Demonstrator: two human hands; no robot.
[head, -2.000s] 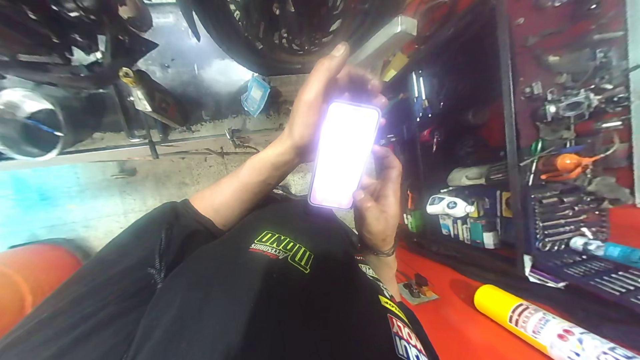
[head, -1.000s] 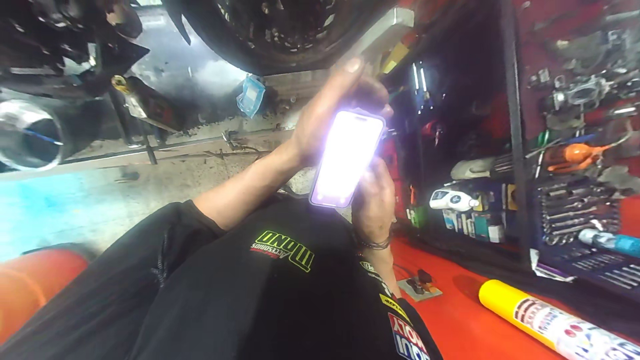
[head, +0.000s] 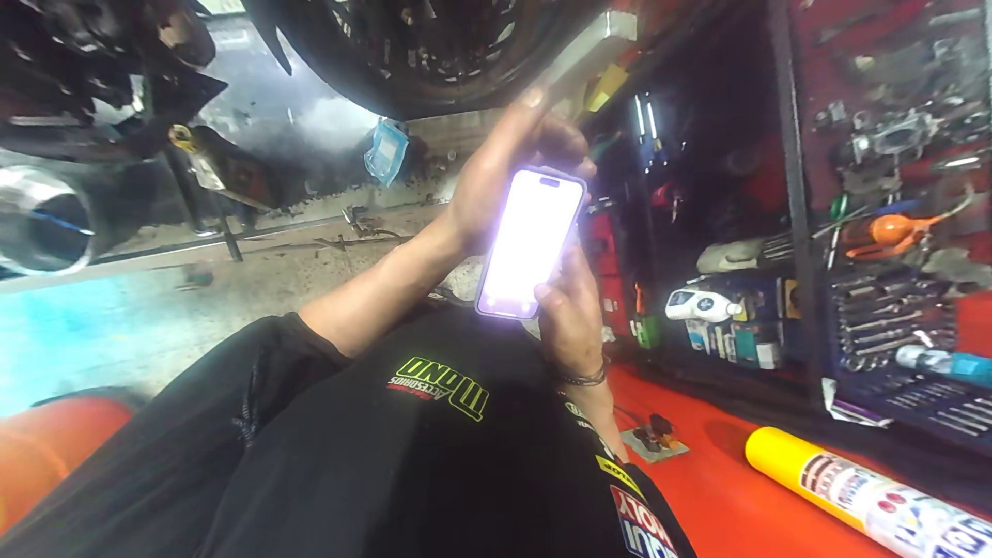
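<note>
A smartphone (head: 532,244) with a glaring white screen is upright before my chest, tilted a little to the right. My right hand (head: 575,318) grips its lower right part, with the thumb at the screen's lower edge. My left hand (head: 496,174) is at the phone's upper left side, its thumb raised and its other fingers curled behind the top edge; whether it bears any of the phone's weight is hidden. The screen is too bright to read. A dark bracelet circles my right wrist.
A motorcycle wheel (head: 434,46) and a blue face mask (head: 385,152) are ahead. At right are wrenches (head: 891,318), a white bottle (head: 701,305), an orange-handled tool (head: 899,232) and a yellow spray can (head: 806,465) on a red surface (head: 697,504). A metal cylinder (head: 43,221) stands at left.
My right thumb has come to the lower right edge of the phone's screen. The phone stays in about the same place between my hands.
</note>
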